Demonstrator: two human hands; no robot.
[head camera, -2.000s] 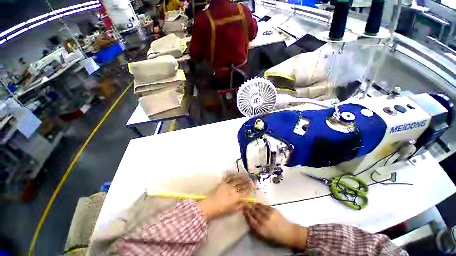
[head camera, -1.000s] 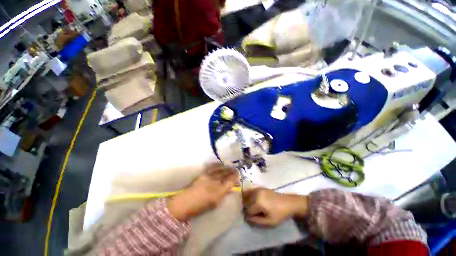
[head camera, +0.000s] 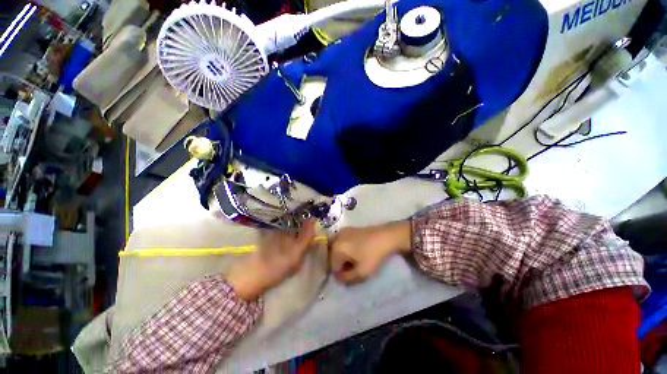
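Note:
A large beige fabric panel (head camera: 161, 281) lies on the white table left of the needle area. A yellow binding tape (head camera: 186, 251) runs across it toward the presser foot. My left hand (head camera: 270, 259) lies flat on the panel and tape, its fingertips near the metal parts under the machine head; it is slightly blurred. My right hand (head camera: 360, 252) is curled at the panel's right edge, just right of the tape's end, fingers bent in. Whether it pinches the edge is hidden. The sewing machine (head camera: 351, 109) with blue cover stands directly above both hands. The needle tip is not clear.
Green-handled scissors (head camera: 486, 174) lie right of the machine head with a dark cord (head camera: 545, 150) around them. A white clip fan (head camera: 213, 57) stands at the machine's left. Stacked beige pieces (head camera: 135, 80) are at the upper left, beyond the table (head camera: 585, 172).
The view has moved closer to the machine and tilted. My right hand has curled more tightly beside the panel's edge. My left hand stays on the tape. The person in red is out of view.

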